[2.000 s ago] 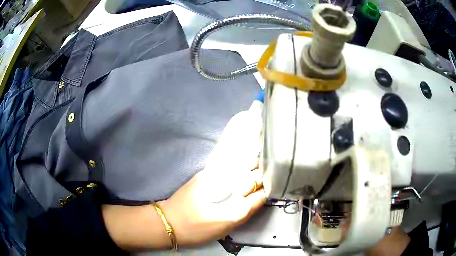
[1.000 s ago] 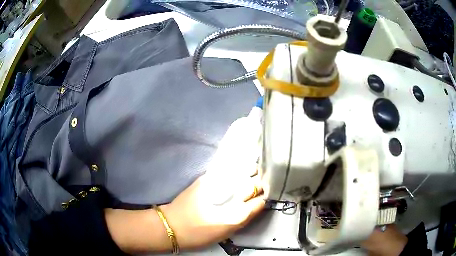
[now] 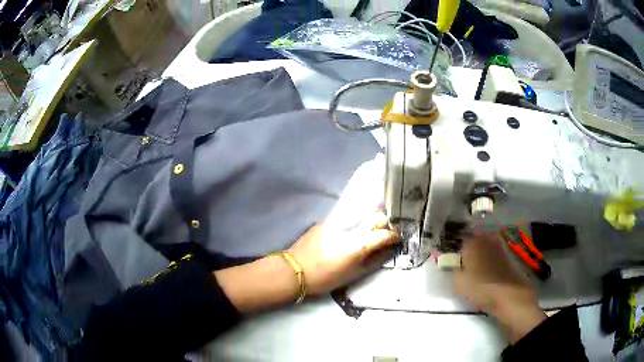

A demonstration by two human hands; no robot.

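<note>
A dark grey denim garment (image 3: 261, 170) with brass-coloured buttons lies spread left of the white sewing machine head (image 3: 413, 170). My left hand (image 3: 346, 254) lies over its right edge, fingertips beside the presser foot area (image 3: 406, 251). White glare washes out the cloth above this hand, and whether the fingers grip anything is unclear. My right hand (image 3: 494, 276) is blurred, right of the needle area, close to orange-red thread snips (image 3: 522, 247) on the machine bed; its fingers cannot be made out.
Crumpled blue denim (image 3: 42, 205) lies at the far left. A clear plastic bag (image 3: 353, 46) lies behind the garment. A ribbed silver tube (image 3: 339, 99) curves beside the machine head. A pale control panel (image 3: 611, 92) stands at the back right. A dark block (image 3: 554, 235) lies beside the snips.
The view has pulled back, so the machine looks smaller. My right hand, mostly hidden behind the machine head before, now shows fully, and the snips have come into view. My left hand stays at the needle area.
</note>
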